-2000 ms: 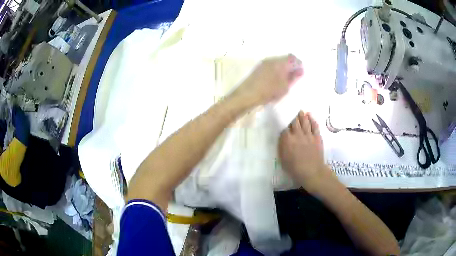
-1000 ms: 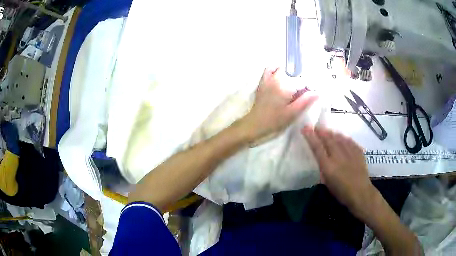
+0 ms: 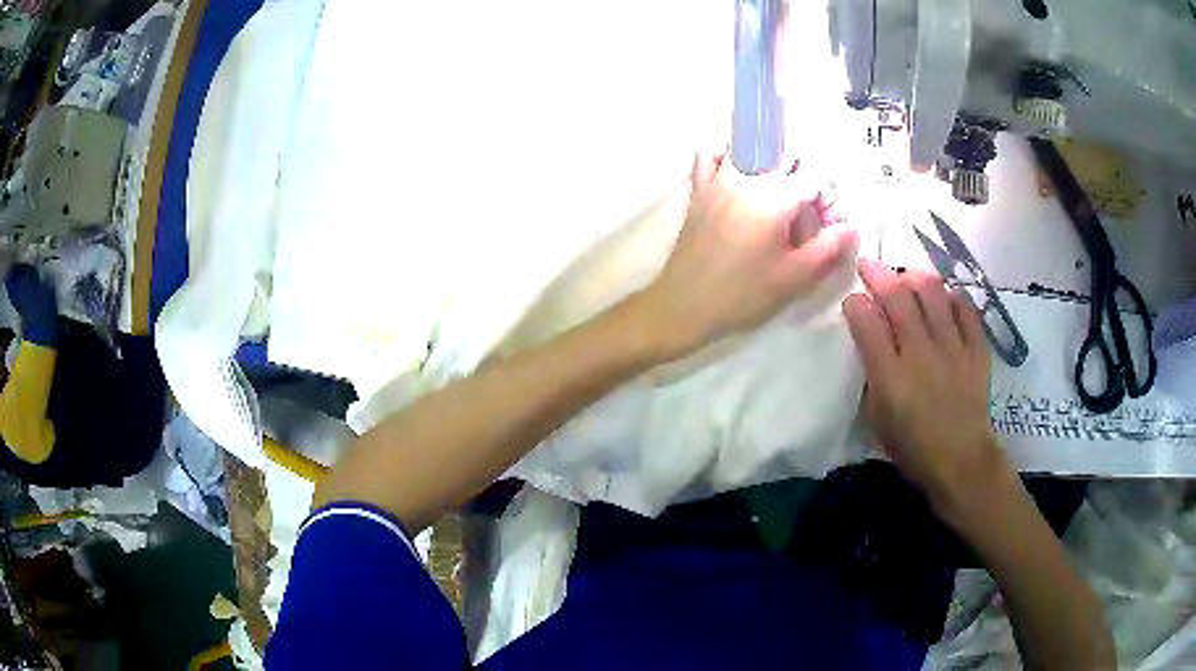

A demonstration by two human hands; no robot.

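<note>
A large white garment (image 3: 525,197) covers the table left of the needle and hangs over the front edge, partly overexposed. My left hand (image 3: 754,249) lies on it just left of the needle, fingers bent, pinching the cloth near its right edge. My right hand (image 3: 925,354) lies beside it with its fingertips at the fabric edge; whether it grips the cloth I cannot tell. The presser foot and needle (image 3: 889,144) are brightly lit, just beyond my fingertips. The sewing machine head (image 3: 1115,79) is at the upper right.
Thread snips (image 3: 973,288) lie right of my right hand, partly behind it. Black-handled shears (image 3: 1108,302) lie further right. A grey-blue lamp (image 3: 757,92) hangs left of the needle. Ruler marks (image 3: 1115,426) run along the front edge. Another worker's yellow sleeve (image 3: 26,406) shows at far left.
The machine appears nearer and larger in view. The cloth has been turned and gathered towards the needle. Both hands have come closer together beside the needle, and the hanging strip has moved from the front edge.
</note>
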